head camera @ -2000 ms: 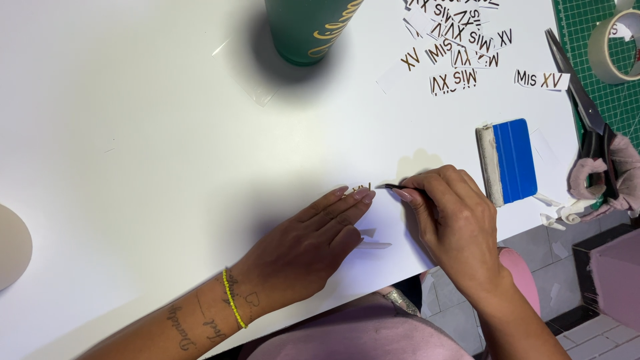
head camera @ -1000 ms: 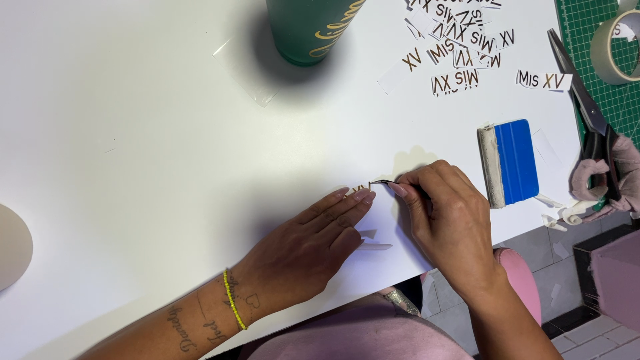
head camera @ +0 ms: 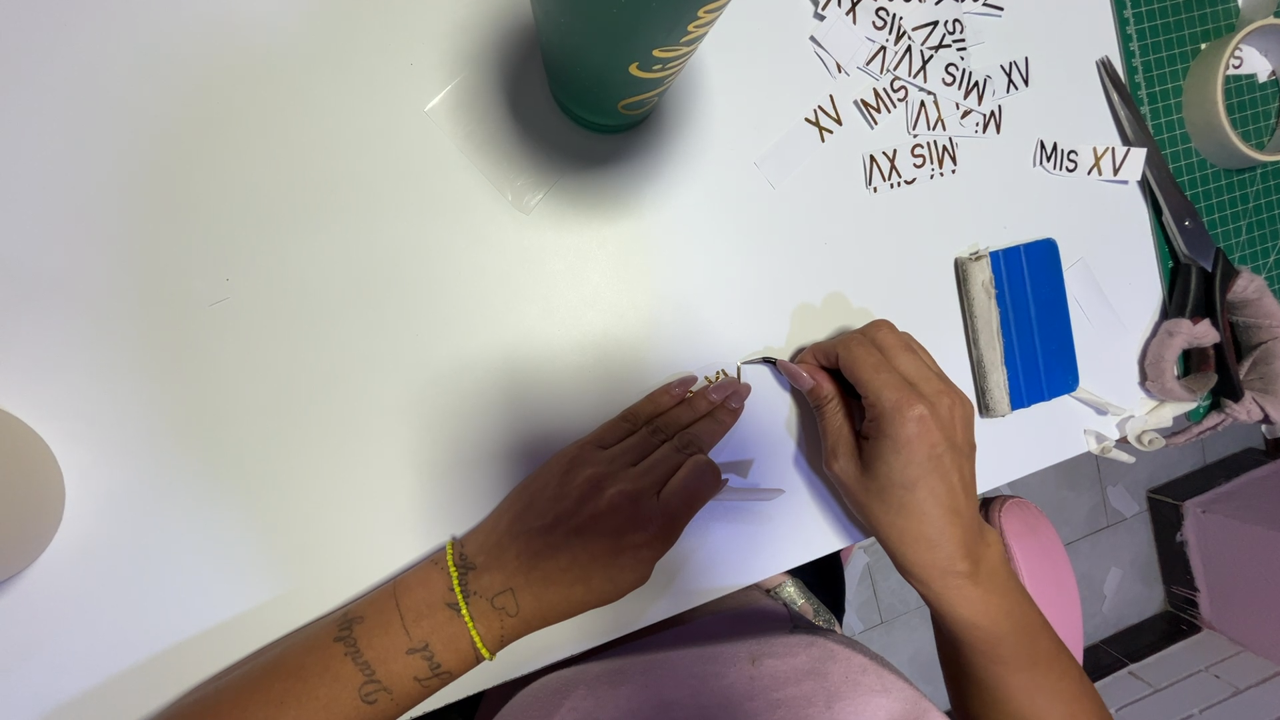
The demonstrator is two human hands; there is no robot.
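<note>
My left hand [head camera: 625, 490] lies flat on the white table, its fingertips pressing on a small vinyl lettering piece [head camera: 716, 378] with gold characters. Most of that piece is hidden under the fingers. My right hand [head camera: 895, 430] pinches a thin dark tool with a fine curved tip [head camera: 762, 360], probably tweezers or a weeding hook; the rest of it is hidden in the hand. Its tip is at the right end of the lettering, close to my left fingertips. Thin vinyl scraps [head camera: 750, 493] lie just right of my left thumb.
A green cup [head camera: 600, 70] with gold script stands at the top. Cut lettering strips [head camera: 910, 165] are strewn at upper right. A blue squeegee with a felt edge [head camera: 1035, 325], scissors [head camera: 1180, 220], a tape roll [head camera: 1205, 110] and a green cutting mat [head camera: 1150, 30] are on the right, near the table edge.
My right hand has shifted slightly, and the tool's tip now shows at the lettering's right end. My left hand has stayed in place.
</note>
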